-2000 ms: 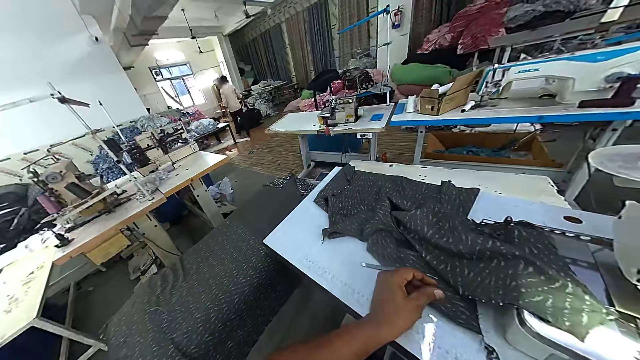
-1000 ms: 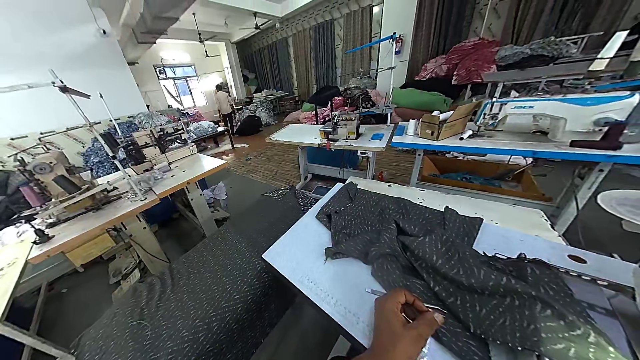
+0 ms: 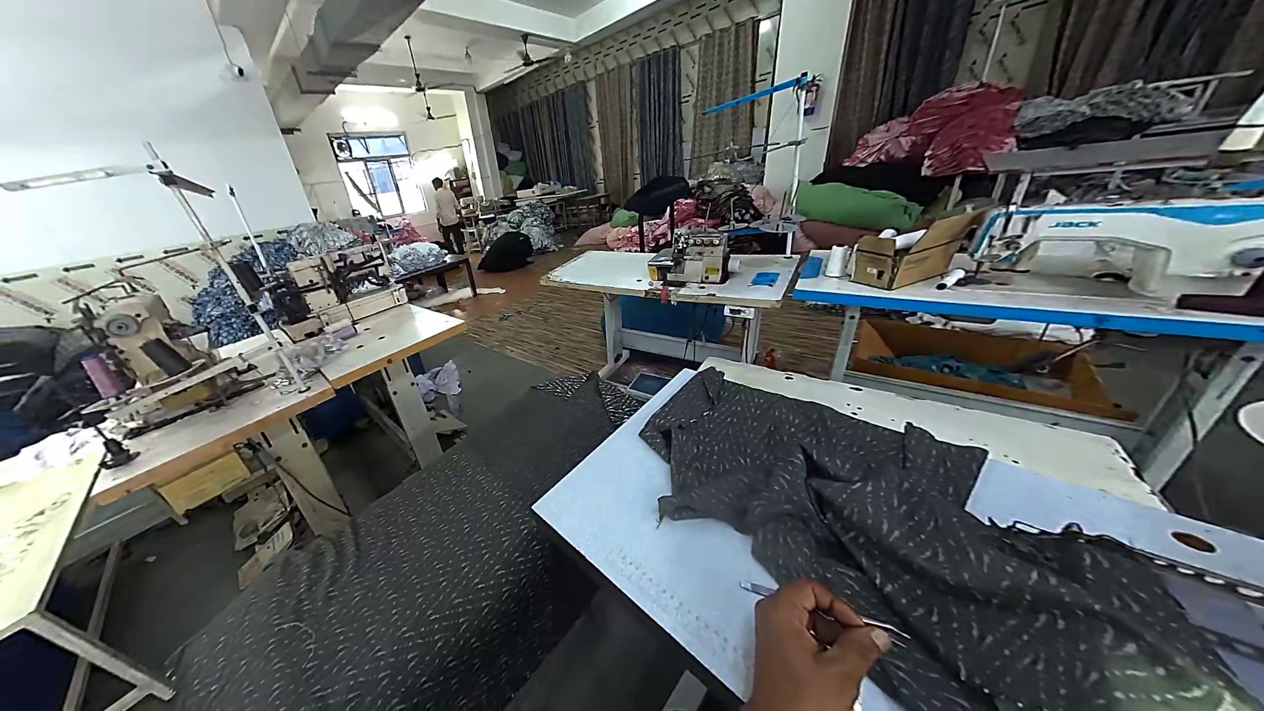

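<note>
My left hand is at the lower right of the head view, its fingers closed on a thin metal tool, apparently tweezers. The tool's flat end sticks out to the left and its fine tips to the right, over the dark fabric. Dark grey fabric with small light flecks lies bunched on the white sewing table, just beyond and beside the hand. My right hand is out of view.
More flecked dark fabric is draped left of the table. Sewing machines stand on a wooden-edged table at left and a blue-edged table at right. An overlock machine is ahead. A distant person stands at back left.
My left hand keeps hold of the tool and sits slightly lower in the view than two seconds ago. The fabric on the table lies much as before.
</note>
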